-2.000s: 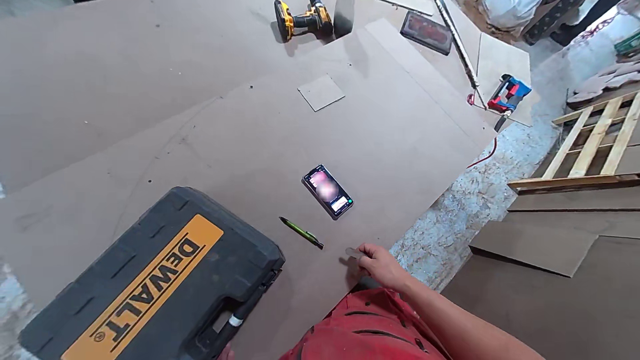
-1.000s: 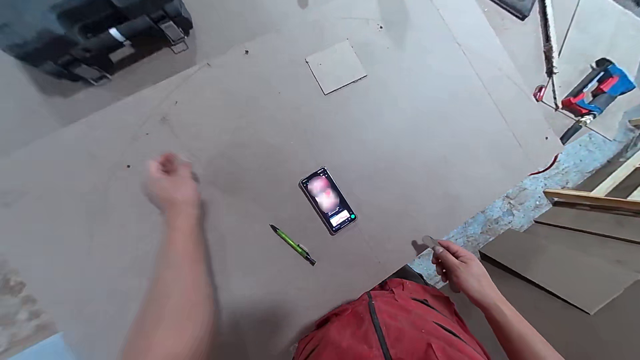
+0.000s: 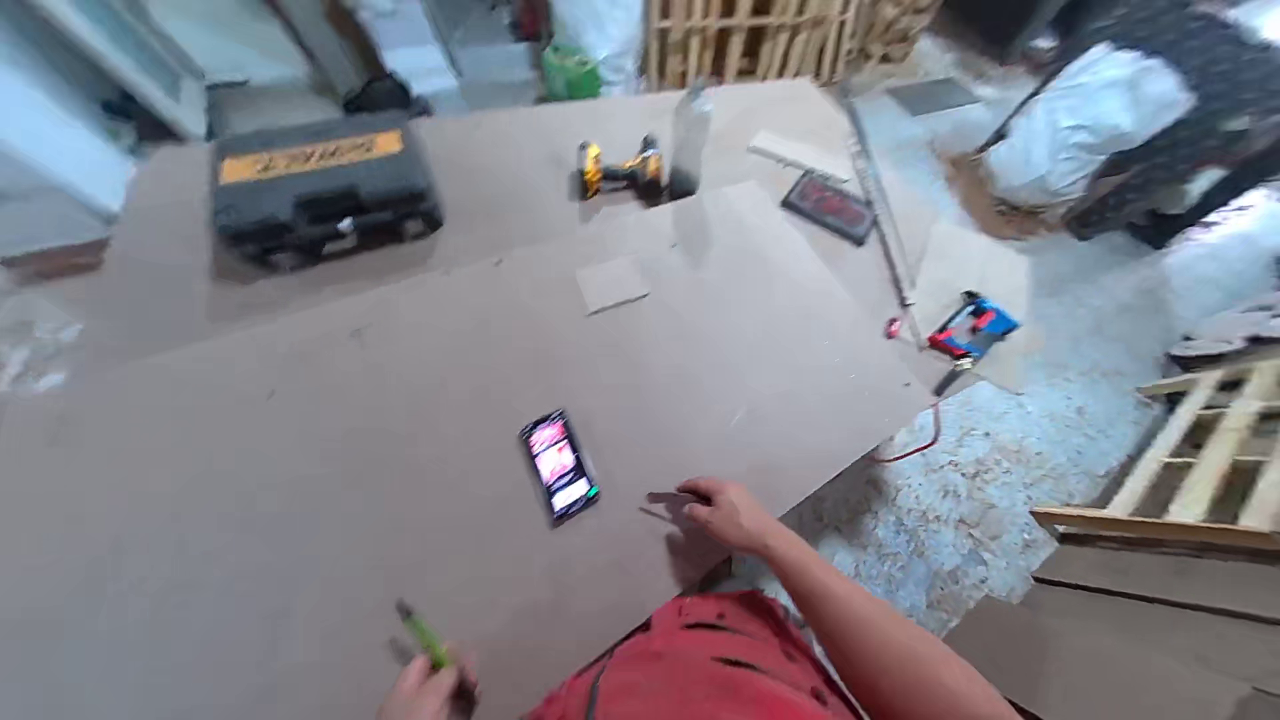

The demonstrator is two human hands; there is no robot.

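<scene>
My left hand (image 3: pixel 430 690), at the bottom edge, grips a green pen or mechanical pencil (image 3: pixel 425 636), its dark tip pointing up and left. Over the front edge of the board, my right hand (image 3: pixel 728 512) pinches a small, thin, dull piece (image 3: pixel 664 498) between thumb and fingers; blur hides what it is. Between the hands and farther forward, a smartphone (image 3: pixel 560 466) lies face up with its screen lit. A small square offcut of board (image 3: pixel 612 284) rests beyond the phone on the large grey-brown board (image 3: pixel 330 480).
Toward the back are a black DeWalt case (image 3: pixel 320 190), a yellow-black cordless drill (image 3: pixel 620 172), a clear bottle (image 3: pixel 690 140) and a dark flat box (image 3: pixel 830 206). A blue-red tool (image 3: pixel 972 328) sits at the right corner. Wooden slats (image 3: pixel 1210 470) stand right; a person (image 3: pixel 1130 130) is at upper right.
My left hand, empty over the board a second ago, now holds the green pen that lay beside the phone. The black case has moved from the near left to the back. The view has tilted up.
</scene>
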